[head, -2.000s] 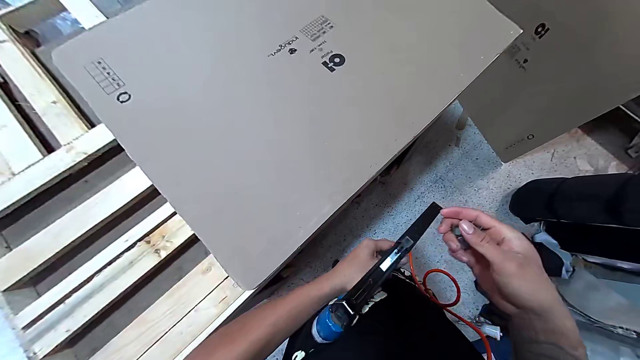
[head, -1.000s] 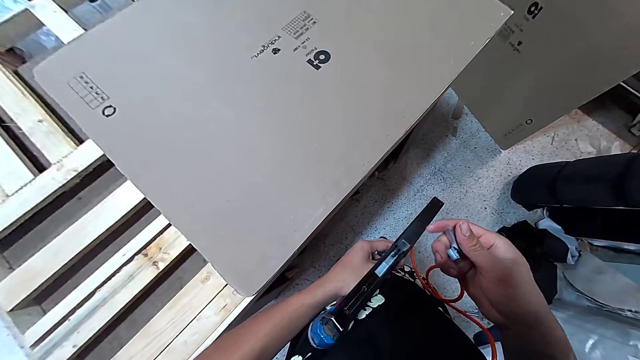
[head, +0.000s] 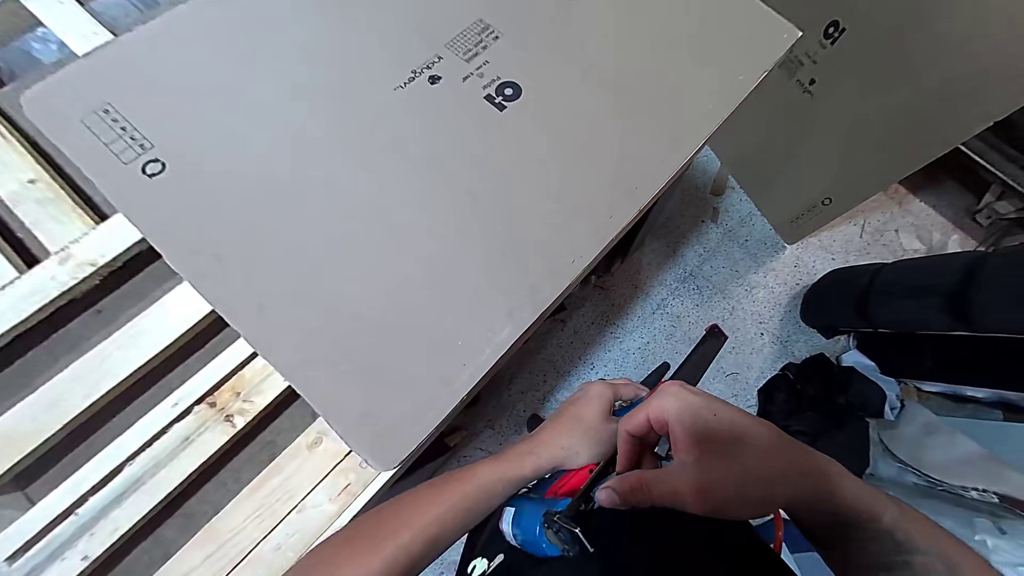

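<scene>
A blue and black pneumatic stapler or nailer lies over my lap at the bottom middle, its long black magazine pointing up and right. My left hand is closed around the tool's middle. Over the magazine is my right hand, with curled fingers and the thumb low beside the tool; whether it holds a small piece is hidden. A large fibreboard sheet with printed marks lies just beyond my hands.
Pale wooden slats run beneath the board at left. Another printed sheet stands at upper right. Black padded rolls, dark cloth and plastic wrapping lie at right on the speckled floor.
My right hand, earlier beside the magazine's end with a small grey metallic piece in its fingers, has moved down and left over the tool. The tool has tilted in my left hand.
</scene>
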